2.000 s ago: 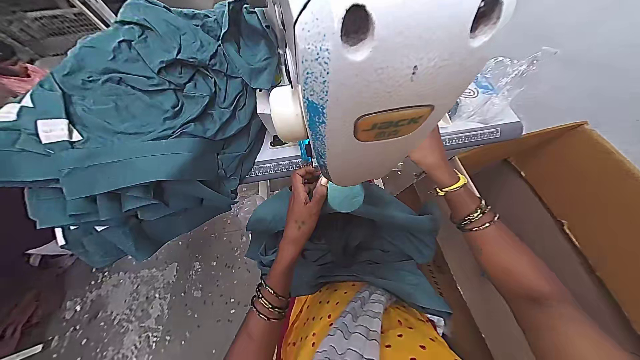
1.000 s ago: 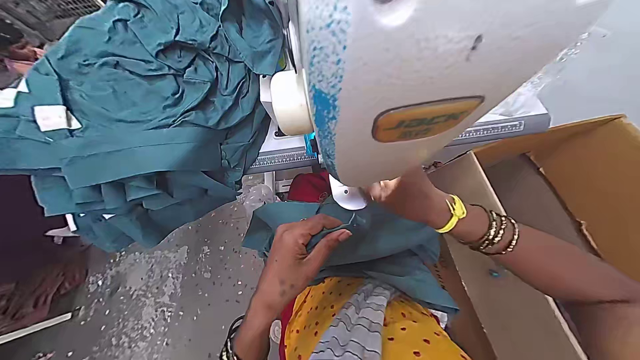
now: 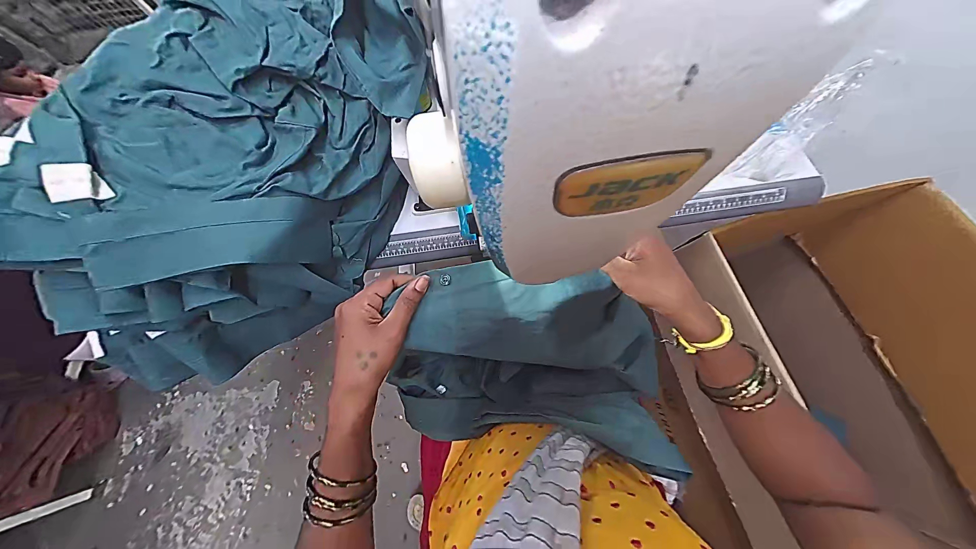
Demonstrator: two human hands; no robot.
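Note:
My left hand (image 3: 381,328) pinches the upper left corner of a teal garment (image 3: 518,328) between thumb and fingers. A small round button (image 3: 445,280) shows on the cloth just right of my thumb. My right hand (image 3: 656,278) is closed at the garment's upper right edge, its fingertips partly hidden behind the head of a white and blue Jack sewing machine (image 3: 595,114). The cloth is stretched between both hands below the machine head and hangs over my lap. The needle area is hidden.
A large pile of teal garments (image 3: 213,137) with white tags lies left of the machine. An open cardboard box (image 3: 877,274) stands at the right. Clear plastic wrap (image 3: 793,130) rests on the table behind a ruler strip (image 3: 732,201). Part of a person shows at the far left edge.
My left hand has moved up and left to the garment's corner. The cloth, bunched under the machine head one second ago, is now spread wide, and my right hand is farther from the left.

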